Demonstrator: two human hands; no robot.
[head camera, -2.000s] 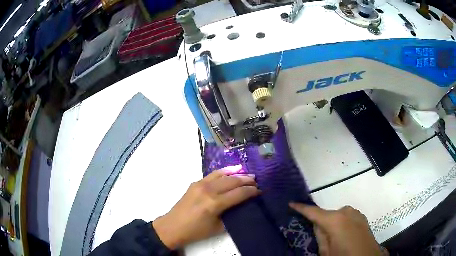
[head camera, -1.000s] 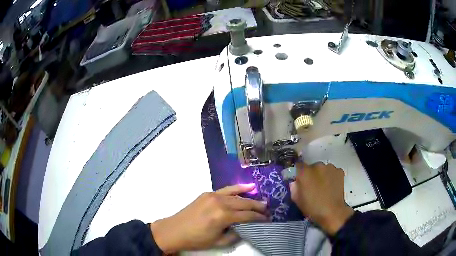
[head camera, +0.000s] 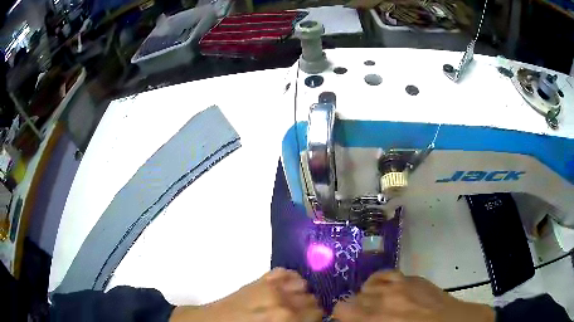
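Dark navy patterned fabric (head camera: 345, 261), purple under the lamp, lies beneath the needle area of the white and blue sewing machine (head camera: 377, 170). A bright pink-violet glow covers part of it. My left hand (head camera: 267, 300) holds the fabric's near part on the left. My right hand (head camera: 403, 300) holds it on the right. Both hands are blurred, with fingers curled and close together at the bottom edge of the picture; their fingertips are partly hidden. The presser foot and needle are too small to make out.
A stack of curved grey-blue cut pieces (head camera: 154, 188) lies on the white table (head camera: 201, 229) left of the machine. A black phone (head camera: 501, 245) lies under the machine arm. Behind are a grey bin (head camera: 173, 53), red striped cloth (head camera: 252, 31) and another filled container (head camera: 418, 22).
My left hand has moved down and towards me. My right hand has left the presser foot area and come down beside it. The grey striped piece near my hands is out of view. The camera view has shifted.
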